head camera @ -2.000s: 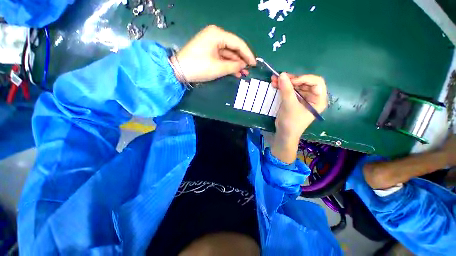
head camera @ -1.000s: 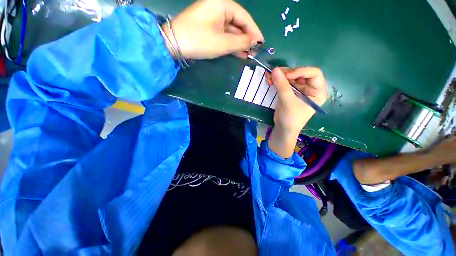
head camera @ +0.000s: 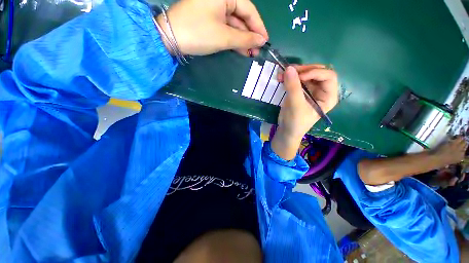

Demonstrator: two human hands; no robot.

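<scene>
My left hand [head camera: 218, 28] pinches a small dark part [head camera: 253, 52] between thumb and fingers; most of it is hidden by the fingertips. My right hand [head camera: 307, 100] holds metal tweezers [head camera: 310, 97] like a pen, and their tips meet the left fingertips at the part. A white sheet with dark parallel lines [head camera: 259, 82] lies on the green mat [head camera: 370, 61] below the hands, partly behind the right hand. Whether the tweezer tips hold a white piece is too small to tell.
Small white pieces [head camera: 299, 21] lie beyond the hands. A reel on a dark frame [head camera: 409, 114] stands at the right. A neighbour's bare forearm [head camera: 398, 168] in a blue sleeve reaches in at the lower right. The bench's near edge runs below the sheet.
The view has shifted, so the far white pile has left the picture. The tweezer tips have come up to the left fingertips. A small ring-like glint beside them is no longer seen.
</scene>
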